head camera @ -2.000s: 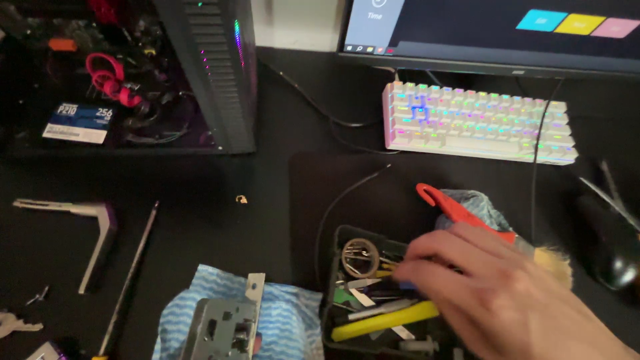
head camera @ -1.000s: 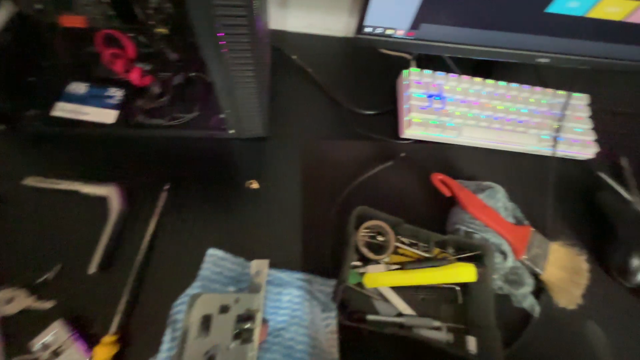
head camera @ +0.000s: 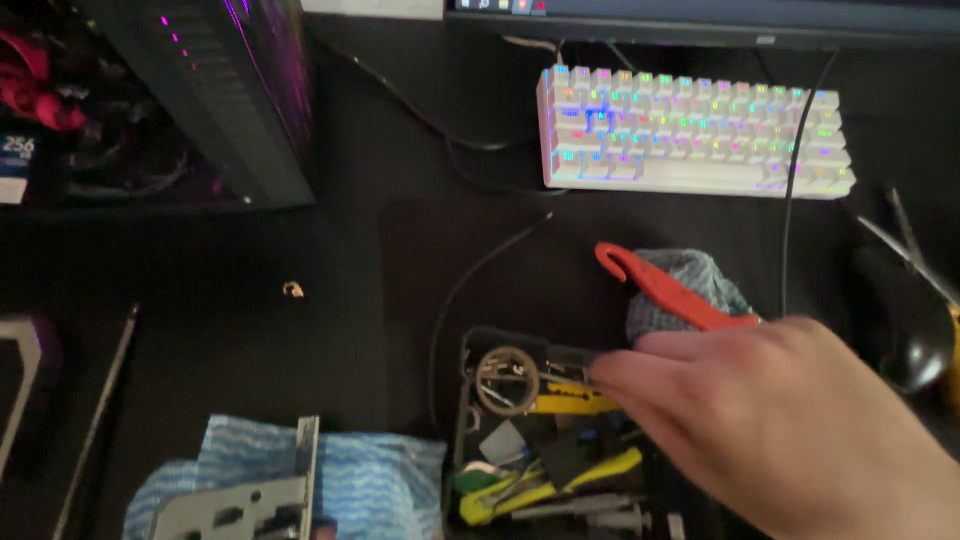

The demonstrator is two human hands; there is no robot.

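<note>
My right hand (head camera: pixel 742 405) reaches over the right side of a black tool tray (head camera: pixel 469 341); its fingertips are at the tray's upper compartment, and whether they pinch anything is hidden. In the tray lie a roll of tape (head camera: pixel 480 381), a yellow cutter (head camera: pixel 574 403), yellow-green handled pliers (head camera: pixel 517 495) and small tools. At the bottom edge, a fingertip of my left hand (head camera: pixel 325 532) shows beside a metal lock case (head camera: pixel 232 510) that rests over a blue-and-white striped cloth (head camera: pixel 382 472). A red-handled brush (head camera: pixel 675 292) lies on a grey cloth (head camera: pixel 697 262), its bristles hidden behind my right hand.
A lit white keyboard (head camera: pixel 697 135) sits below the monitor (head camera: pixel 705 26). An open computer case (head camera: pixel 255 112) stands at upper left. A long screwdriver shaft (head camera: pixel 97 420) lies at left, a dark mouse (head camera: pixel 900 337) and scissors (head camera: pixel 907 244) at right. Thin cables (head camera: pixel 450 292) cross the desk.
My right hand, out of view one second ago, is over the tray again. The yellow-green tool that lay closed across the tray then now shows as spread pliers lower down.
</note>
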